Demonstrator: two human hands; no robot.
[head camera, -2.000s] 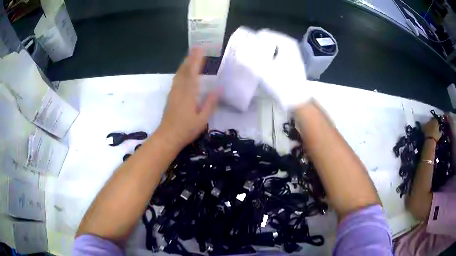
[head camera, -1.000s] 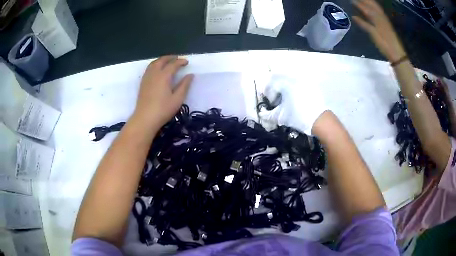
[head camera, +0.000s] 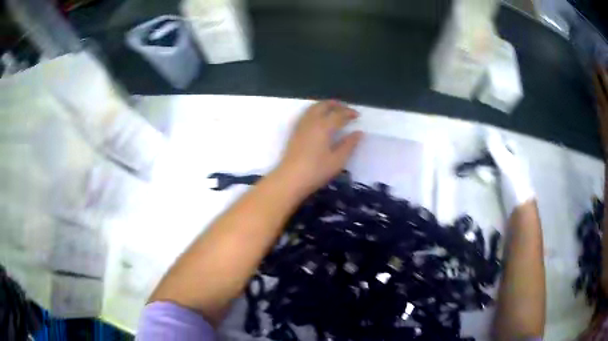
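Observation:
A large tangled pile of black USB cables (head camera: 367, 266) lies on the white table between my arms. My left hand (head camera: 321, 143) is bare, fingers apart, and rests on the table behind the pile, holding nothing. My right hand (head camera: 505, 160) wears a white glove and is blurred at the right of the pile. It has a short black cable (head camera: 475, 166) with a pale plug at its fingers. A single cable (head camera: 235, 180) lies left of the pile.
On the dark belt (head camera: 333, 53) stand a bagged device (head camera: 167, 50) and a white carton (head camera: 217, 30) at the left, and more white cartons (head camera: 475, 66) at the right. Overlapping open cartons (head camera: 110, 120) line the left side. Another person's arm shows at the right edge.
The view has swung left, so the things appear farther right. My right hand has lifted from beside the pile and moved outward with a cable. My left hand stays open behind the pile.

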